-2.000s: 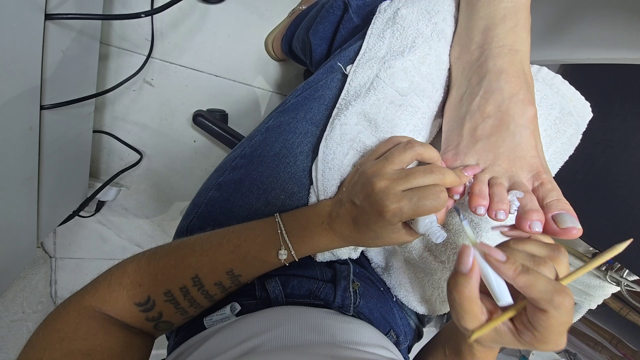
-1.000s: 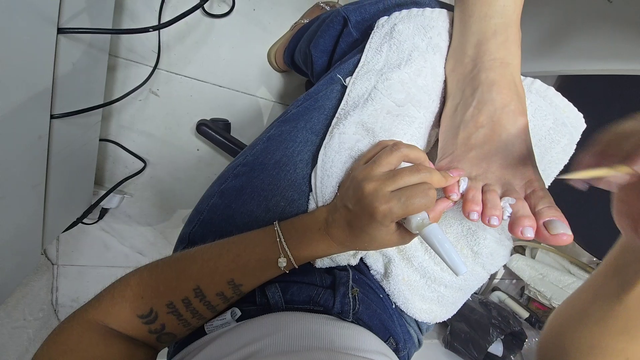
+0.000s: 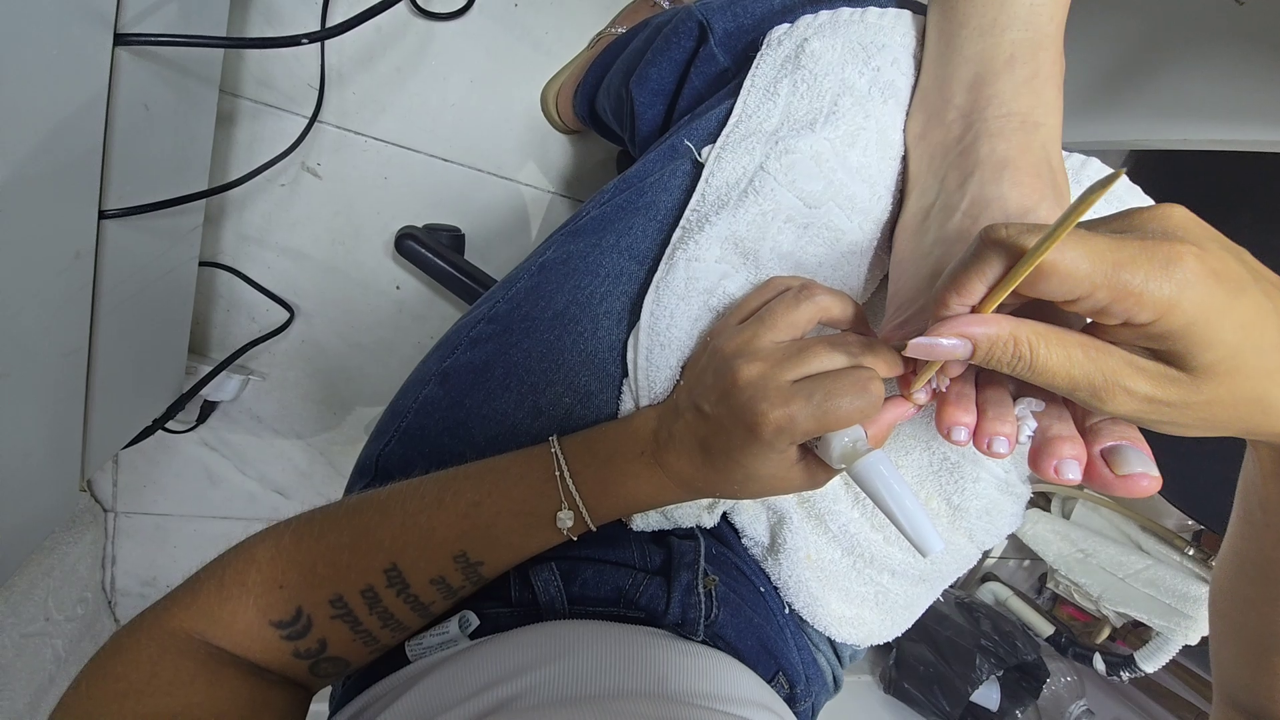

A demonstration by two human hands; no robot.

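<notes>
My left hand (image 3: 780, 400) holds a white nail polish bottle (image 3: 893, 498) with its cap on, low in the palm, while its fingertips grip the little toe of another person's bare foot (image 3: 975, 190). In my right hand (image 3: 1110, 320) is a pointed wooden cuticle stick (image 3: 1050, 240), its lower tip at the little toe's nail. White twisted tissue (image 3: 1027, 420) sits between two toes. The big toenail (image 3: 1130, 459) looks greyish; the middle toes have pale nails. Beneath the foot, a white towel (image 3: 780, 200) lies over my jeans.
Black cables (image 3: 250, 40) run along a pale cabinet and the tiled floor at the left. A black chair-base leg (image 3: 445, 262) stands by my thigh. At the lower right are a black plastic bag (image 3: 965, 650) and a white cloth (image 3: 1120, 560) in a container.
The brush cap was in my right hand at first and is on the bottle now. My right hand, off to the right one second ago, has come back to the little toe with the stick.
</notes>
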